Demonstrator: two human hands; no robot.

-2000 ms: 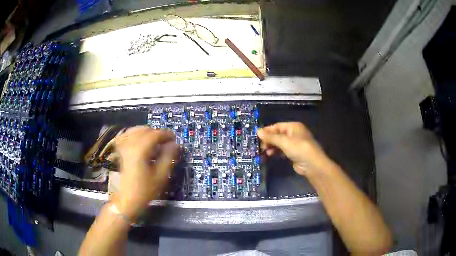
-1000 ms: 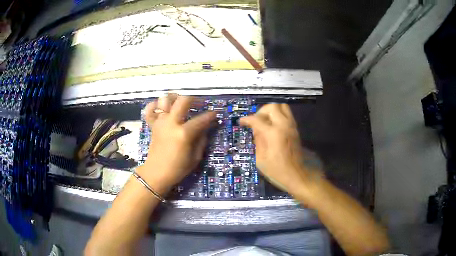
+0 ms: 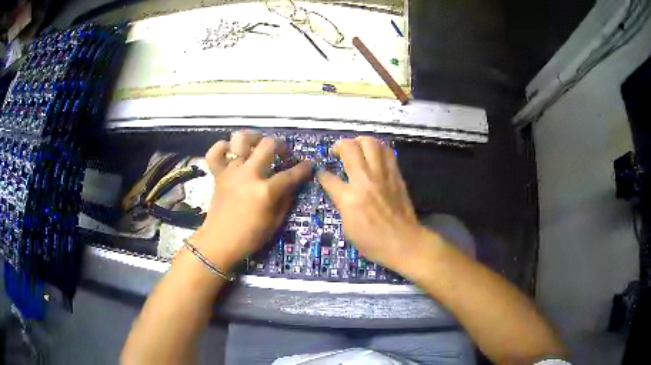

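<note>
A populated circuit board panel (image 3: 314, 242) lies across the conveyor rails, with rows of blue, red, green and white parts. My left hand (image 3: 250, 189) rests over its upper left part, fingers bent and spread, with a thin bracelet at the wrist. My right hand (image 3: 371, 196) lies over its upper right part, fingers bent down. Both thumbs point to each other near the panel's upper middle. The fingertips touch or hover just above the parts; the contact is hidden. I see nothing held in either hand.
A thick stack of populated panels (image 3: 43, 142) stands at the left. The pale front rail (image 3: 335, 286) and back rail (image 3: 300, 117) run crosswise. Yellow and black tool handles (image 3: 168, 185) lie in the opening. Eyeglasses (image 3: 325, 28) and a brown stick (image 3: 380, 70) lie on the white board.
Both hands have moved from the panel's sides to over its upper part. In the last second my right hand has moved in towards the left. The whole view has shifted slightly.
</note>
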